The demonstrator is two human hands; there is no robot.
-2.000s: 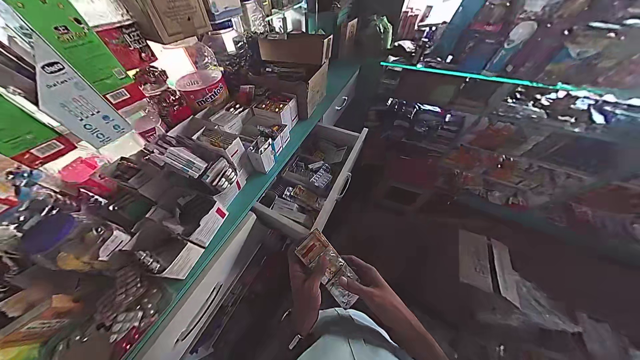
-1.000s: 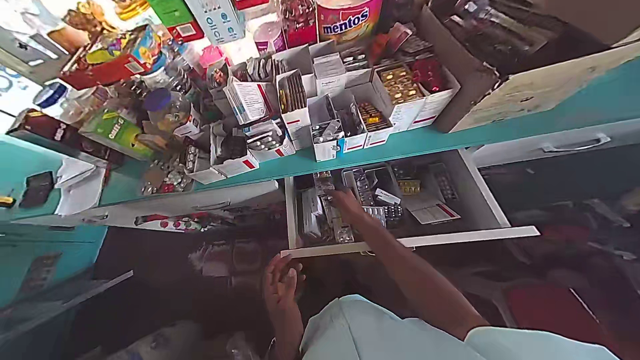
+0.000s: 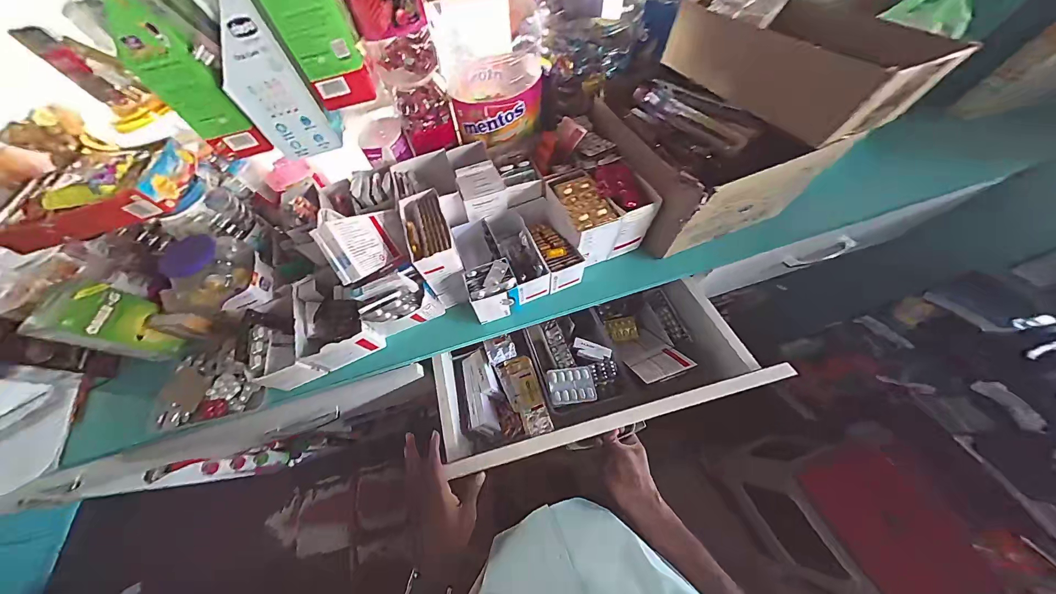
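An open white drawer (image 3: 619,425) juts out below the teal counter. Inside it are a silver blister pack of tablets (image 3: 571,385), a gold strip pack (image 3: 523,384), a yellow blister pack (image 3: 622,329) and a white carton with a red stripe (image 3: 662,364). My right hand (image 3: 627,462) is at the drawer's front by its metal handle, with the fingertips partly hidden; how firmly they hold it I cannot tell. Near the drawer's left front corner is my left hand (image 3: 441,495), with its fingers apart and nothing in it.
Small cartons of blister packs (image 3: 487,280) line the teal counter (image 3: 627,285). Behind them stands a Mentos tub (image 3: 497,107), with a large open cardboard box (image 3: 767,190) to its right. A closed drawer (image 3: 833,247) lies further right. A red-seated chair (image 3: 891,511) stands at lower right.
My right hand has moved from inside the drawer to its front handle. Two seconds ago both hands held packs in front of the drawer; neither shows one now. The view has swung considerably.
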